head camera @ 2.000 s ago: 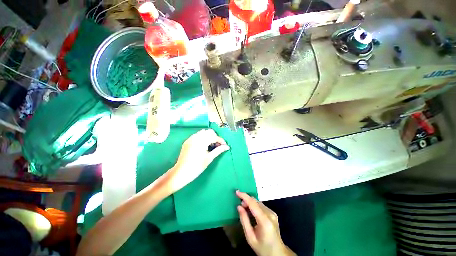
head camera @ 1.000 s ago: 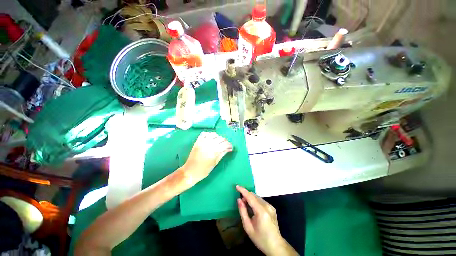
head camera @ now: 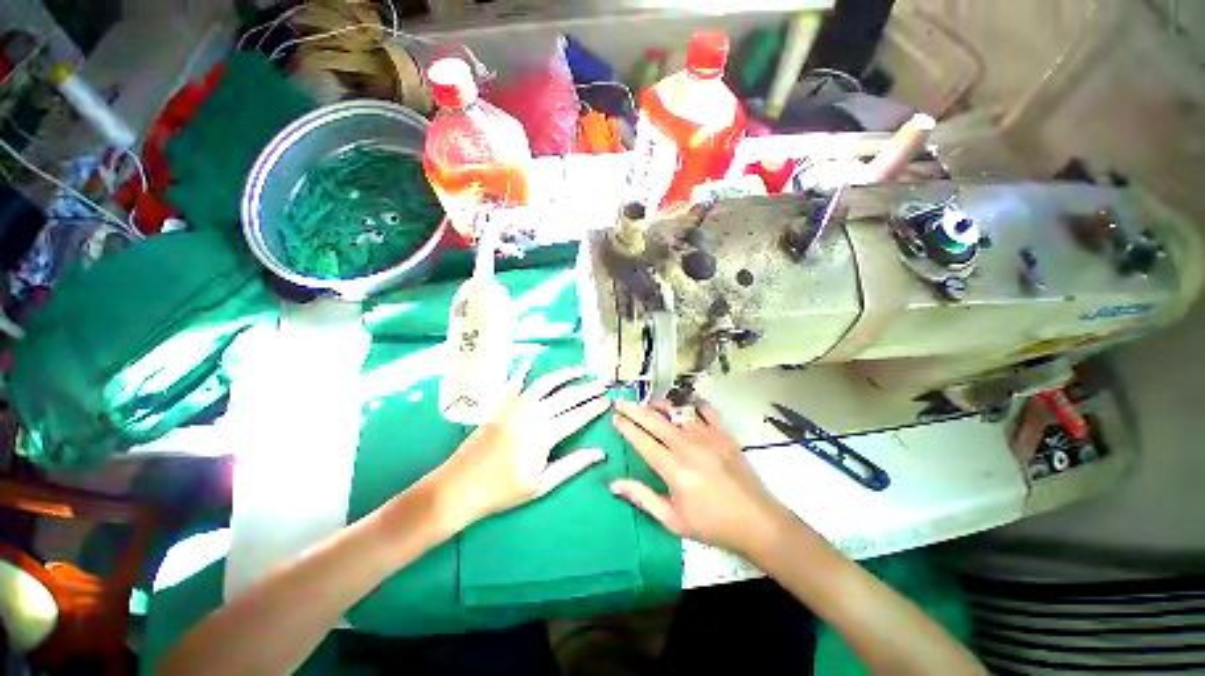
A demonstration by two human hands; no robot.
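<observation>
A green fabric panel [head camera: 548,555] lies on the white table, with a smaller folded piece on top of it, and its far edge is at the needle area [head camera: 648,386] of the cream sewing machine [head camera: 780,284]. My left hand [head camera: 529,449] lies flat on the cloth just left of the needle, fingers spread. My right hand [head camera: 694,475] lies palm down on the cloth just below the presser area, fingers pointing at the needle. The fingertips of both hands are close together. Neither hand grips the cloth. The needle tip is too small to tell.
Thread snips [head camera: 830,446] lie under the machine arm. A metal bowl [head camera: 268,251] holds green scraps. A small white bottle [head camera: 476,350] and two bottles with red contents [head camera: 473,152] [head camera: 687,126] stand behind. A green bundle [head camera: 132,343] is at left; a parts tray [head camera: 1064,442] at right.
My right hand has moved up from the cloth's lower right edge to beside the needle. My left hand has opened from a curled pose to flat. The view has shifted slightly.
</observation>
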